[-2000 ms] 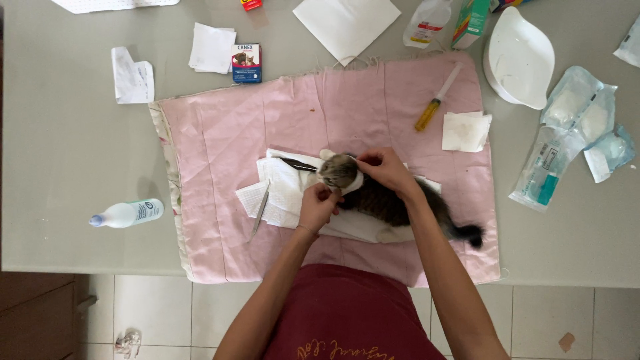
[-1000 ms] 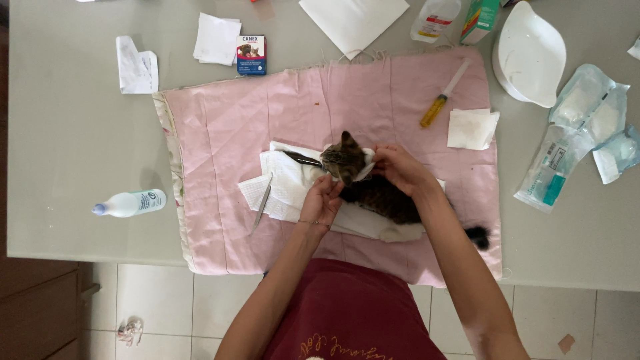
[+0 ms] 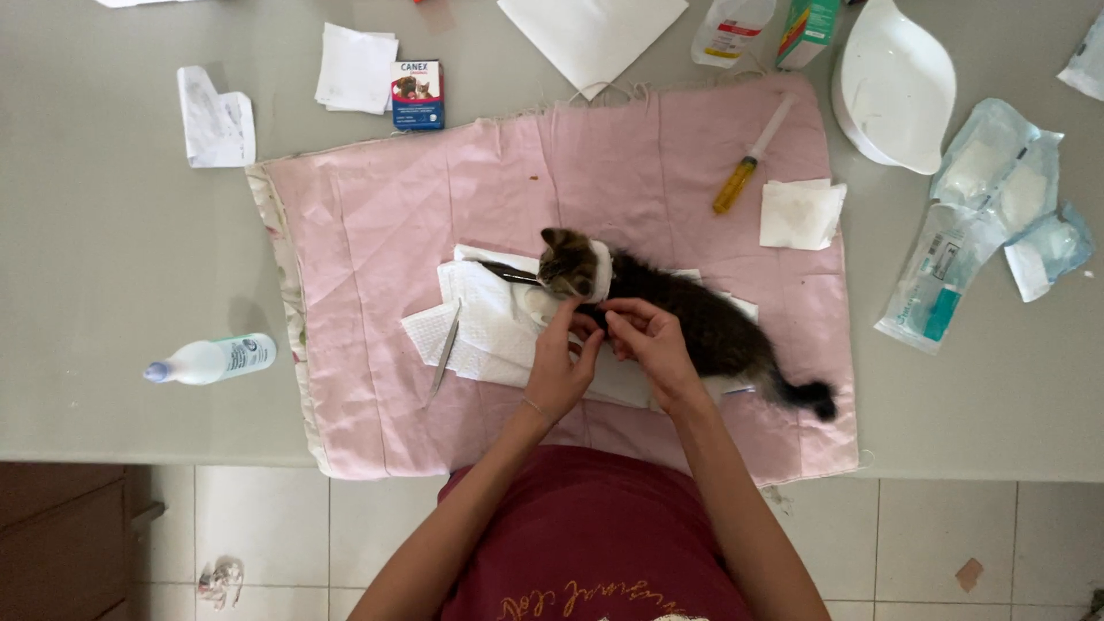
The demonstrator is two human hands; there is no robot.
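A tabby kitten lies on white paper towels over a pink quilted cloth, its head to the left. A white band circles its neck. My left hand is just below the kitten's head, fingers bent near its chin. My right hand is beside it at the chest, thumb and fingertips close together. Whether either hand grips anything is too small to tell. Dark-handled scissors or forceps lie partly under the head. Metal tweezers rest at the towels' left edge.
A syringe with yellow liquid and a gauze square lie on the cloth's right part. Around it are a white bowl, torn blister packaging, a clear bottle, a Canex box, folded papers and a white bottle.
My right hand has moved from the back of the kitten's neck down to its chest, beside my left hand. The kitten's head has shifted, and the white neck band shows more fully.
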